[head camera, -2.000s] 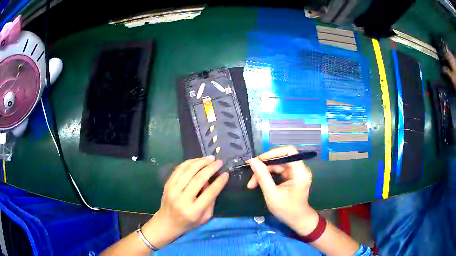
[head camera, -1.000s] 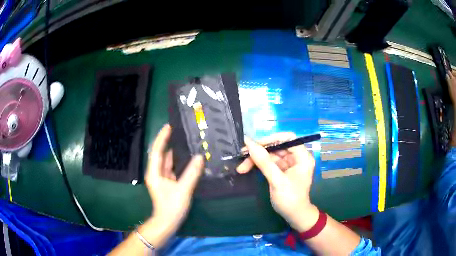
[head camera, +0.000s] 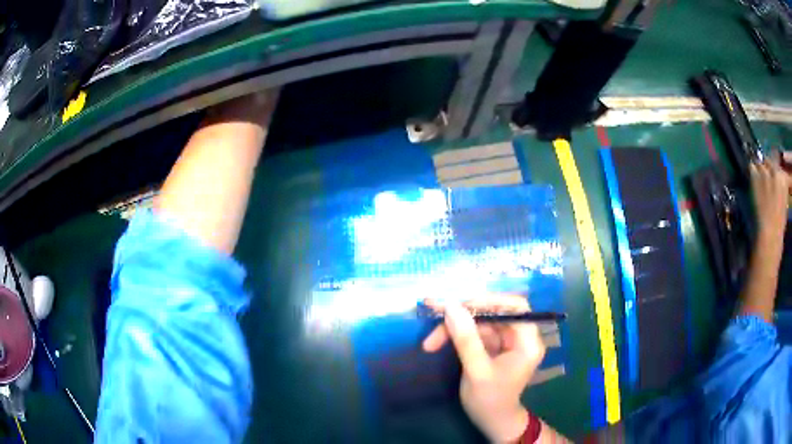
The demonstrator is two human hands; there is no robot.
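My right hand (head camera: 499, 355) holds the slim black tweezers (head camera: 521, 316) between thumb and fingers, over the lower part of the shiny blue film (head camera: 382, 234). Grey-brown strips (head camera: 478, 165) lie at the film's top edge, and parts of more strips show beside my right hand. My left forearm (head camera: 213, 178) reaches forward to the shelf edge. My left hand is hidden in the dark there, so what it holds cannot be seen. The phone frame is not visible. A dark patch (head camera: 417, 381) lies left of my right wrist.
The raised green shelf (head camera: 347, 30) crosses the top, with crinkled plastic bags (head camera: 174, 35). A grey post and black upright object (head camera: 577, 78) stand behind the film. Yellow tape (head camera: 590, 277) and a blue-edged black sheet (head camera: 656, 269) lie right. Another person's hand (head camera: 768, 186) is far right; the fan (head camera: 16, 334) is left.
My left hand has left the phone frame and gone forward to the shelf. The view has shifted right and up. The frame no longer shows. My right hand still holds the tweezers.
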